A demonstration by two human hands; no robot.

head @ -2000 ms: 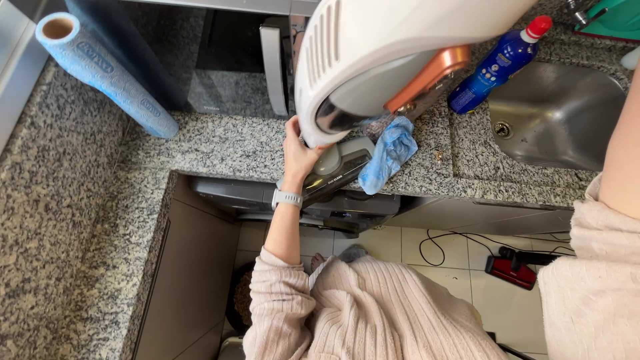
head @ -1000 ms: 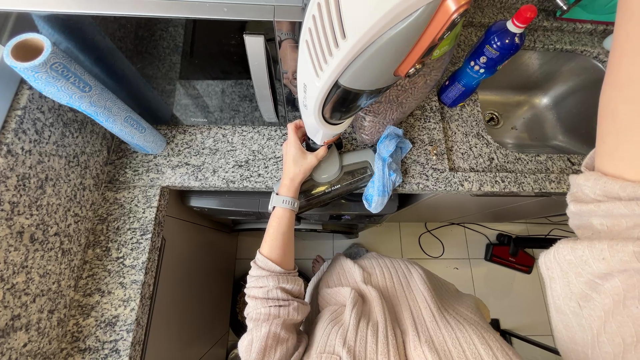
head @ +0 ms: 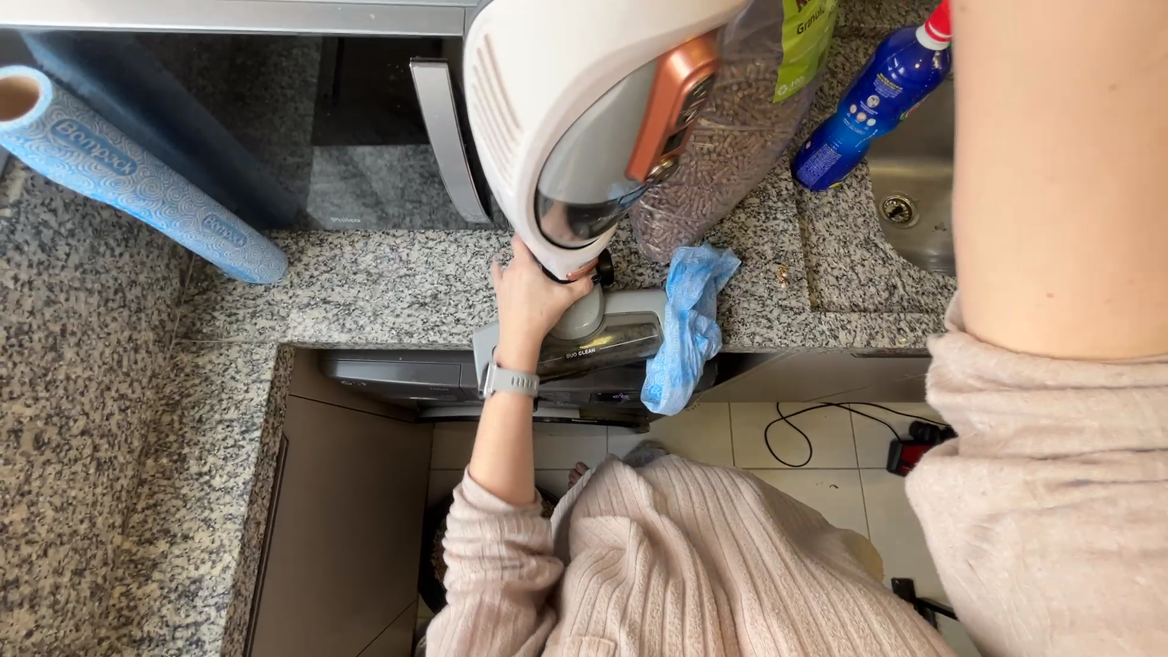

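Note:
A white and gray floor-cleaning machine (head: 584, 119) with a copper-colored panel stands tilted over the granite counter and runs out of the top of the view. My left hand (head: 532, 297), with a gray watch on its wrist, grips the lower end of its body, just above the neck joint. Below the joint, the gray floor head (head: 602, 342) with its clear cover lies across the counter's front edge. Beside that head, a crumpled blue cleaning cloth (head: 689, 328) hangs over the edge. Of my right arm only the forearm and sleeve show at the right; the hand is outside the view.
A bag of pellets (head: 721, 137) stands behind the machine, with a blue bottle (head: 862, 109) and a steel sink (head: 912, 173) to its right. A roll of blue cloths (head: 137, 173) leans at the left near a dark microwave (head: 365, 137). A black cable (head: 789, 447) lies on the floor.
The machine's upper body has swung a little toward the left, and more of the pellet bag shows behind it. My left hand stays at its lower end.

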